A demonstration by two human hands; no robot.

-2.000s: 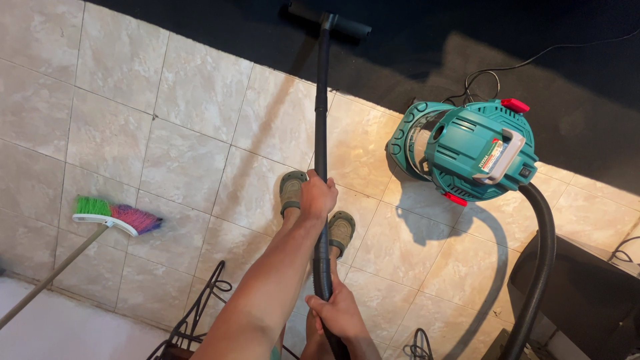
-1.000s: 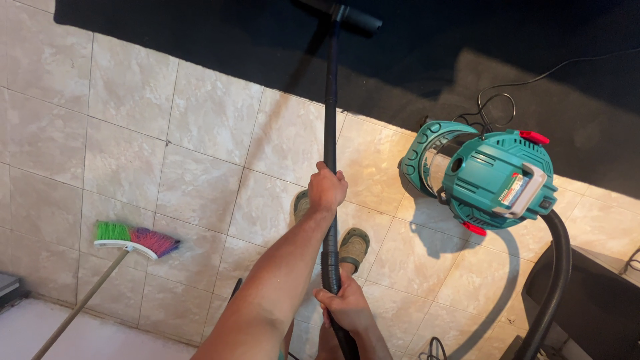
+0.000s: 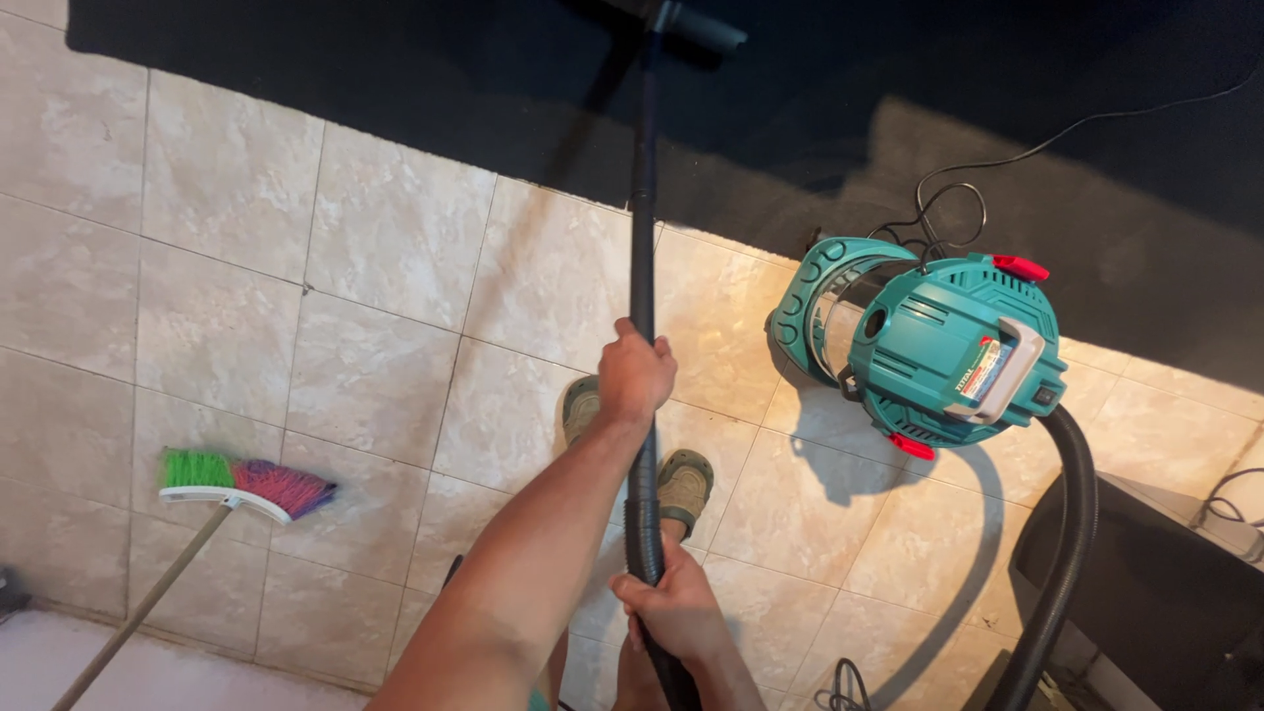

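Observation:
My left hand [image 3: 635, 370] grips the middle of a black vacuum wand [image 3: 643, 257]. Lower down, my right hand [image 3: 674, 602] is closed around the ribbed black hose end [image 3: 644, 533]. The wand runs up to a wide floor nozzle [image 3: 699, 32], which is on a black carpet [image 3: 395, 74]. On the right, a teal canister vacuum cleaner [image 3: 948, 346] with red latches and a grey handle stands by the carpet's edge, and a black hose [image 3: 1071, 513] curves down from it.
A broom [image 3: 247, 489] with green and pink bristles leans at the lower left over the tiled floor [image 3: 385, 355]. A thin black power cord [image 3: 1066, 128] crosses the carpet. A dark box-like object [image 3: 1155, 592] is at the lower right. Feet in clogs [image 3: 684, 489] stand below the wand.
The broom and vacuum cleaner lie a little further right in view than two seconds ago, as the view has shifted. Both hands keep hold of the wand and hose, with the nozzle on the carpet.

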